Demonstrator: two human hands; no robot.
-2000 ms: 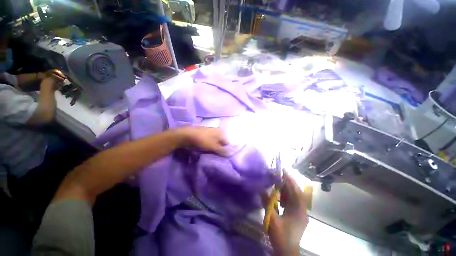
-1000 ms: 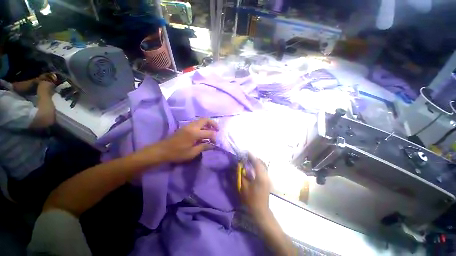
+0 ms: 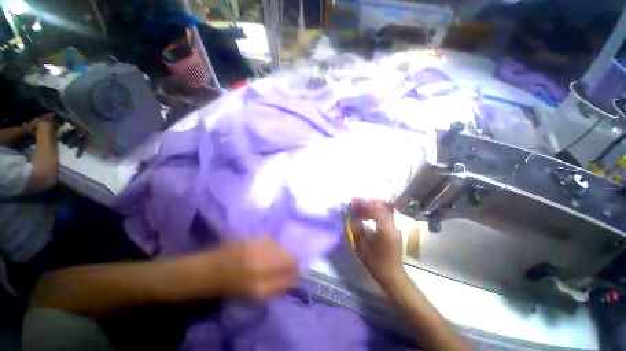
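Purple cloth (image 3: 274,116) lies in loose folds on the white table and hangs down over the wearer's lap. My left hand (image 3: 264,267) is blurred, its fingers closed on the purple cloth near the table's front edge. My right hand (image 3: 376,236) is to the right of the cloth, beside the sewing machine's needle end. It holds the scissors (image 3: 350,230); only part of a yellow handle shows, and the blades cannot be made out.
A sewing machine (image 3: 528,199) stands at right, with a tan strip (image 3: 412,243) on its bed. A measuring strip (image 3: 333,293) runs along the near edge. Purple pieces (image 3: 429,82) lie at the far side. Another machine (image 3: 113,106) and a person's arm (image 3: 44,154) are at left.
My left hand has moved down towards the lap, drawing the cloth with it. My right hand has moved a little right, away from the cloth, with the scissors. The view has shifted.
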